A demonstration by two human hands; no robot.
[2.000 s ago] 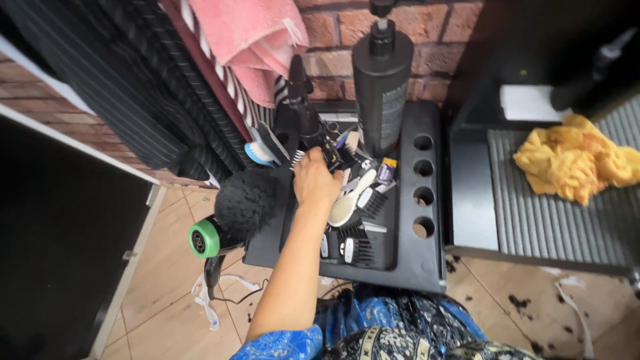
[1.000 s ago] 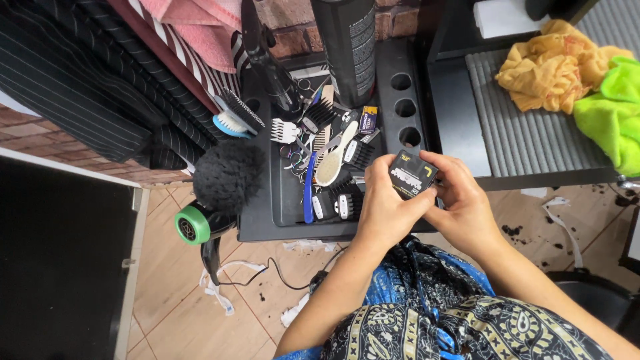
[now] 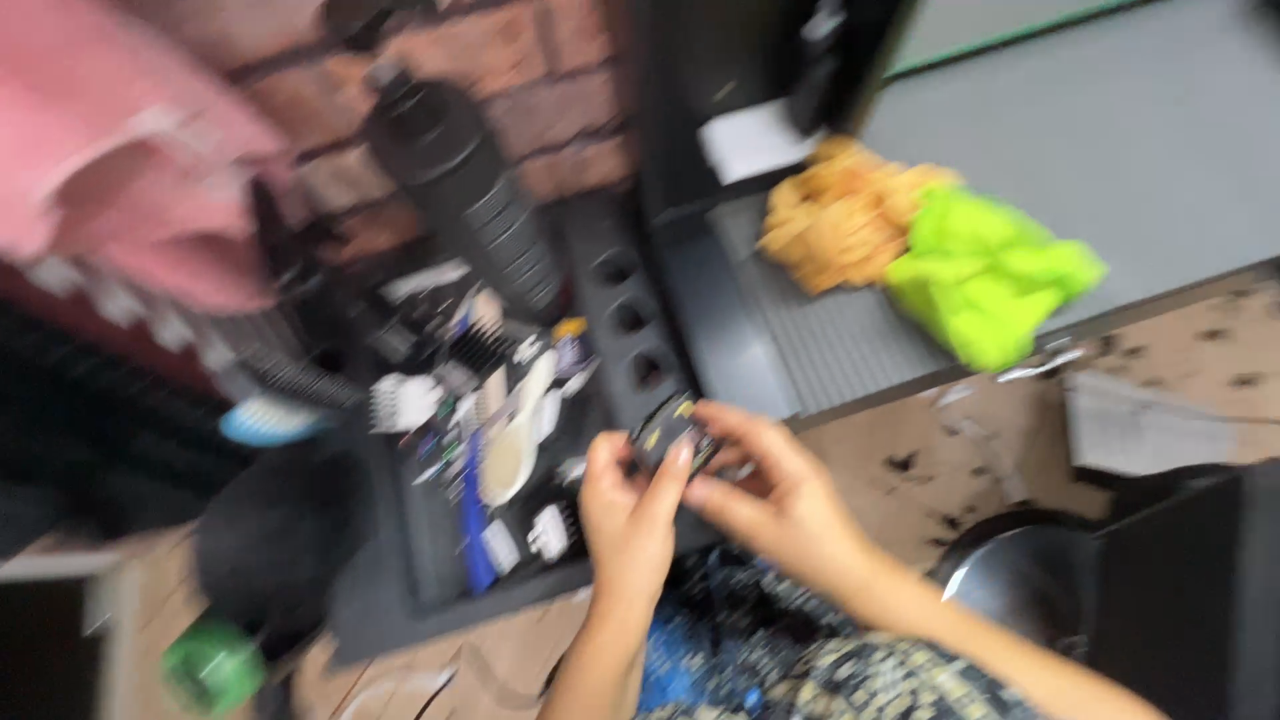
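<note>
Both my hands hold a small black box (image 3: pixel 662 432) with yellow marks and writing, in front of the black tool tray's (image 3: pixel 395 610) right side. My left hand (image 3: pixel 635 510) grips its left side, thumb on top. My right hand (image 3: pixel 775 490) has its fingers on the right side. To the left in the tray lie a cream-coloured brush (image 3: pixel 508 460), a blue comb (image 3: pixel 476 520), a white clipper guard comb (image 3: pixel 404 402) and a black clipper guard comb (image 3: pixel 478 345). Motion blur hides the finer details.
A black bottle (image 3: pixel 465 190) stands at the tray's back. Orange cloth (image 3: pixel 845 215) and lime-green cloth (image 3: pixel 985 275) lie on the ribbed shelf at right. A pink towel (image 3: pixel 130 150) hangs at left, above a green-ended hair dryer (image 3: pixel 212 665). Hair clippings dot the floor (image 3: pixel 900 500).
Two seconds ago one hand reached into the tray; a second ago both hands held the black box, as now. The box is now tilted differently. The view has swung to the right.
</note>
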